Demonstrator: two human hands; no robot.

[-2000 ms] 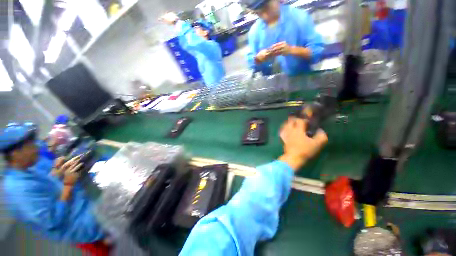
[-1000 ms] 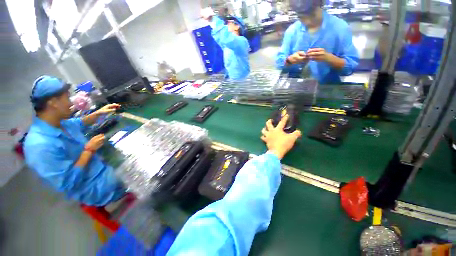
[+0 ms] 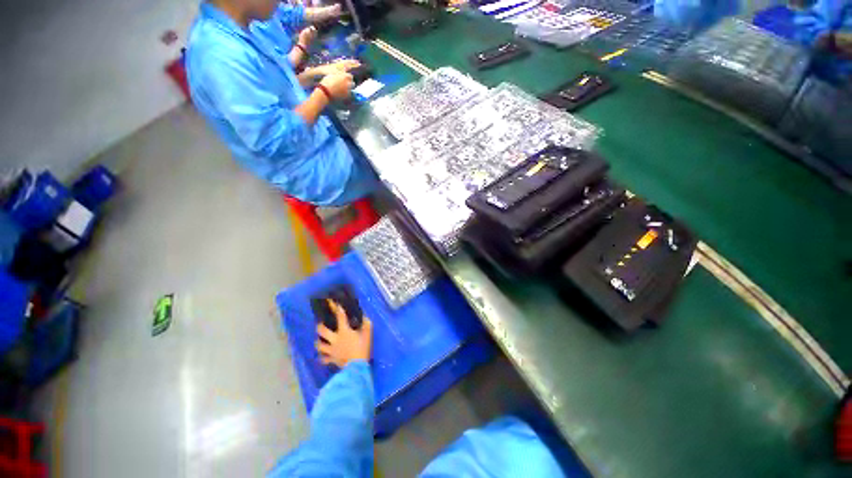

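Note:
My left hand (image 3: 347, 342) is over the blue crate (image 3: 411, 347), below the bench edge at left. It grips a small black unit (image 3: 327, 302); the fingers hide part of it, and I cannot tell whether it touches the crate. My right hand is out of the picture; only a blue sleeve (image 3: 504, 455) shows at the bottom edge. On the bench, black holders (image 3: 537, 191) are stacked, the top one bearing a narrow black assembly with an orange-yellow mark. Beside the stack lies another black holder (image 3: 628, 266) with an assembly with orange-yellow marks and silvery parts.
Clear blister trays (image 3: 467, 140) lie on the bench behind the stack; another tray (image 3: 395, 261) lies on the crate. Two black units (image 3: 581, 91) are farther along the green belt. A seated person (image 3: 266, 107) works at left on a red stool (image 3: 341, 227). A pale rail (image 3: 771, 313) crosses at right.
The view has turned left and down. My left hand has moved from the black unit on the belt to the blue crate, now gripping a black unit. The right sleeve has come into view.

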